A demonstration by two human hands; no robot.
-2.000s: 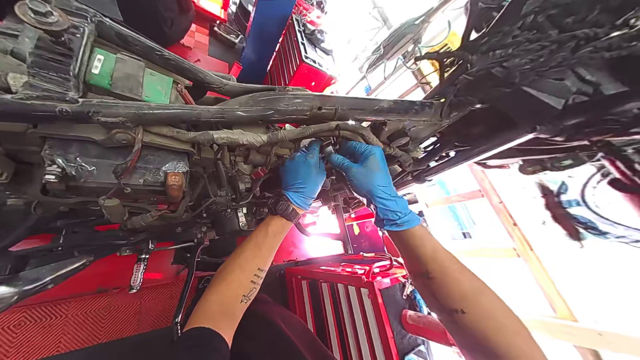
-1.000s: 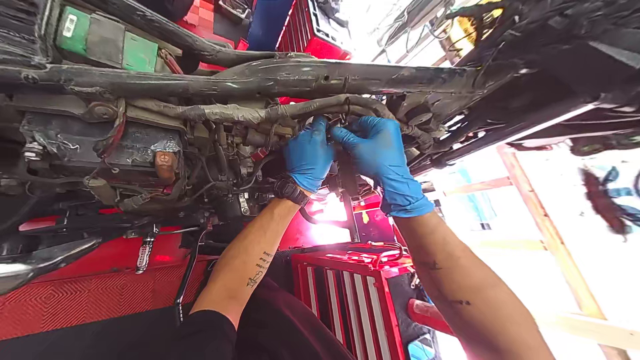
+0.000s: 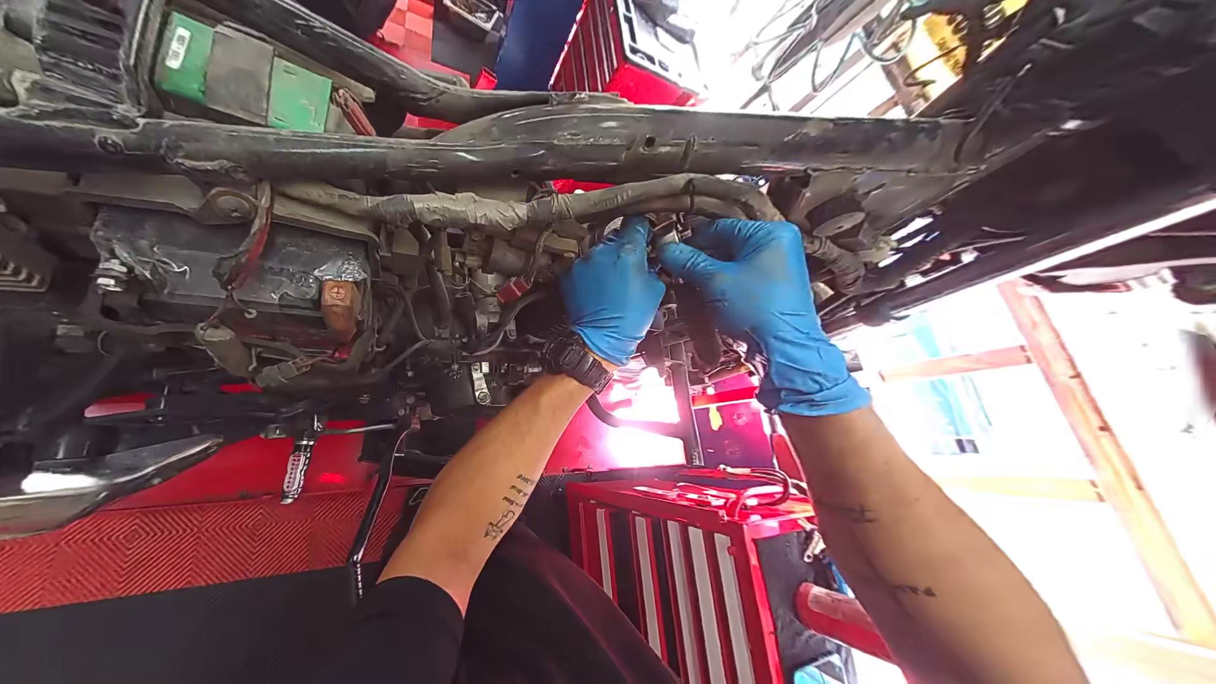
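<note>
My left hand (image 3: 615,290), in a blue glove with a black watch at the wrist, reaches in under a taped wiring harness (image 3: 465,211) on a motorcycle frame. My right hand (image 3: 760,294), gloved in blue too, is close beside it, thumb and fingertips bent toward the same small part. That part lies mostly behind the fingers, so what they pinch cannot be made out. Above both hands runs a black frame tube (image 3: 532,147). A red connector (image 3: 514,290) sits among wires left of my left hand.
A battery (image 3: 237,271) with a copper-coloured terminal lies at the left; a green and grey box (image 3: 242,76) sits above it. Below are a red tool chest (image 3: 679,570), a footpeg (image 3: 298,467) and red floor tiles (image 3: 180,541). A wooden frame (image 3: 1092,427) stands at right.
Both hands stay at the same spot under the harness, with only small finger shifts. The view has moved slightly.
</note>
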